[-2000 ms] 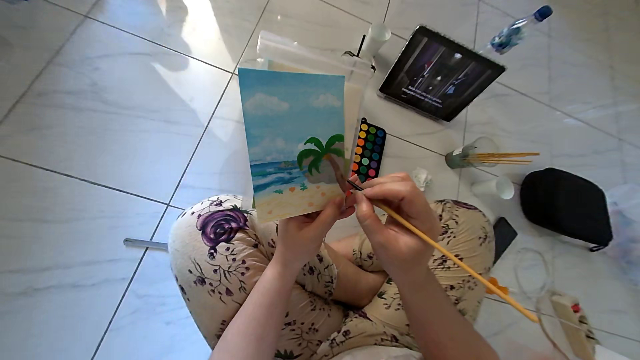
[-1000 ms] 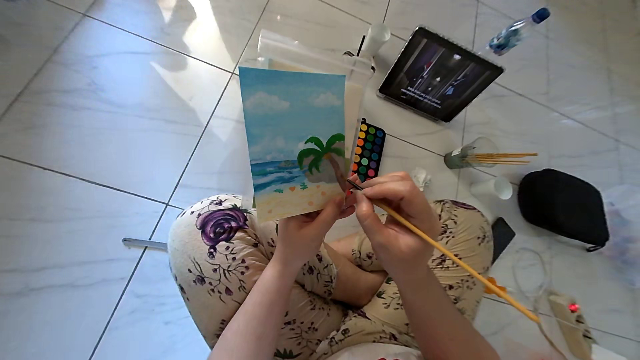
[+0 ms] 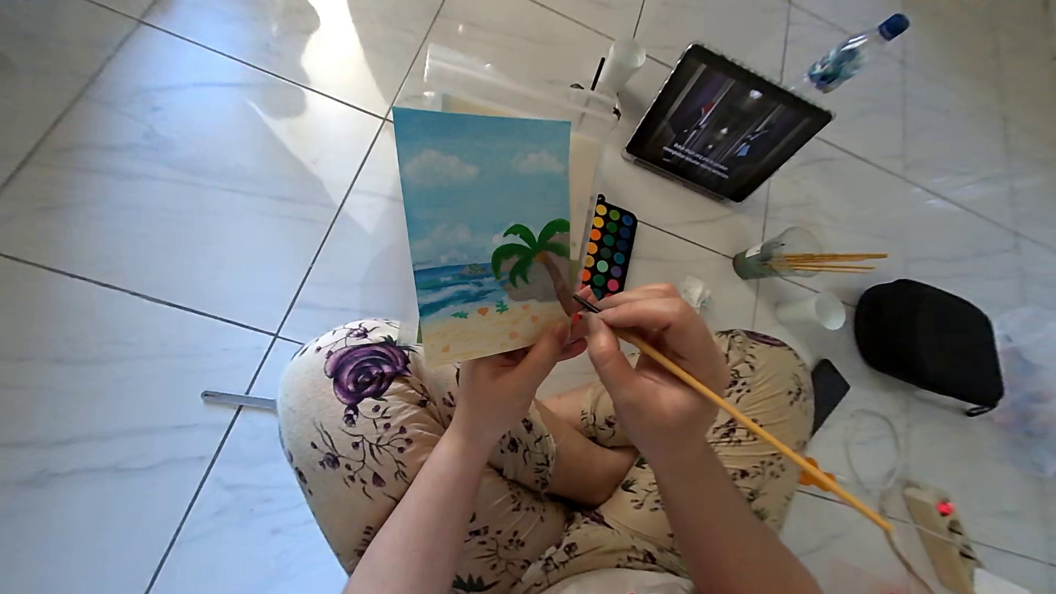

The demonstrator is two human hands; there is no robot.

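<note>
My left hand grips the lower edge of a painted beach scene with sea, clouds and a palm tree, tilted above my crossed legs. A long paintbrush with a yellow-orange handle is pinched in my right hand. Its dark tip end is at the painting's lower right edge, by the palm trunk; whether the bristles touch the surface I cannot tell. Behind the painting's right side lies a black paint palette with round pans of many colours, partly hidden by the painting.
A tablet stands at the upper right beside a plastic bottle. Farther right are a tipped jar with several brushes, a white cup, a black case and a phone. A power strip with a cable lies lower right.
</note>
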